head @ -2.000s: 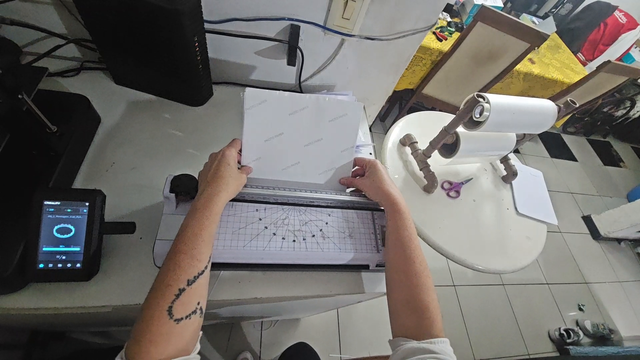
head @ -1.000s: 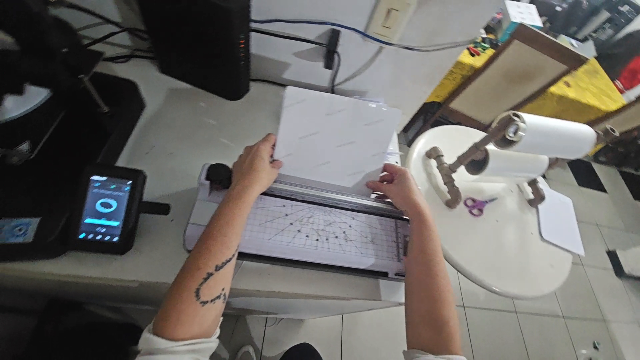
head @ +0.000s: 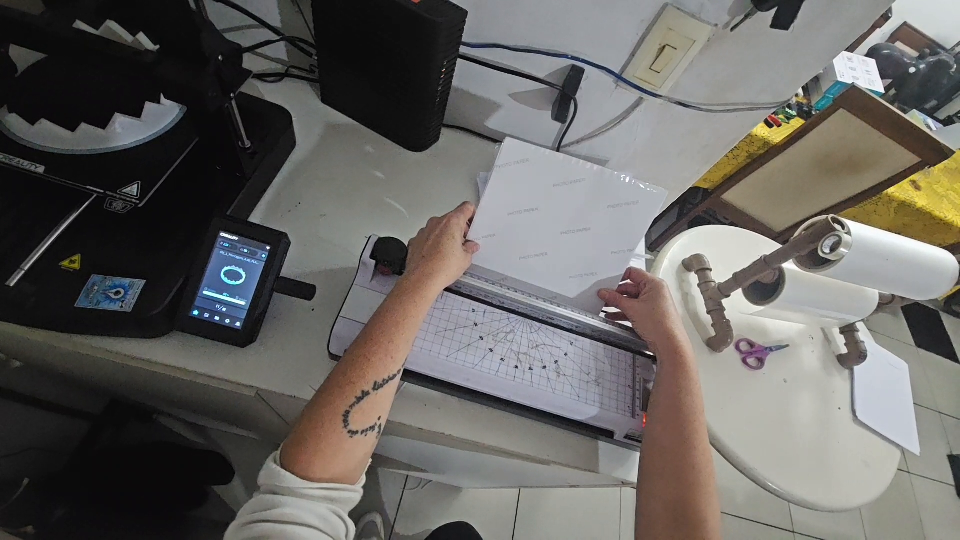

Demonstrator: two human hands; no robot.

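Note:
A sheet of photo paper (head: 566, 217), printed with a repeated grey marking, lies at the far side of a white rotary paper trimmer (head: 517, 352) on the counter. Its near edge meets the trimmer's clear ruler and rail. My left hand (head: 442, 244) grips the sheet's left edge, just beside the black round knob (head: 389, 256) at the rail's left end. With thumb and fingers, my right hand (head: 639, 304) pinches the sheet's lower right corner by the rail. A gridded cutting bed shows between my forearms.
Left stand a Creality 3D printer (head: 150, 217) and its lit touch screen (head: 234, 281). A black box-shaped device (head: 386, 67) is behind. On a round white table (head: 787, 420) at right are purple scissors (head: 759, 352), a pipe stand (head: 750, 274) with white rolls (head: 885, 255), and white sheets (head: 885, 390).
The view has shifted. Both hands keep their hold on the photo paper at the rail, with no plain change in their grip.

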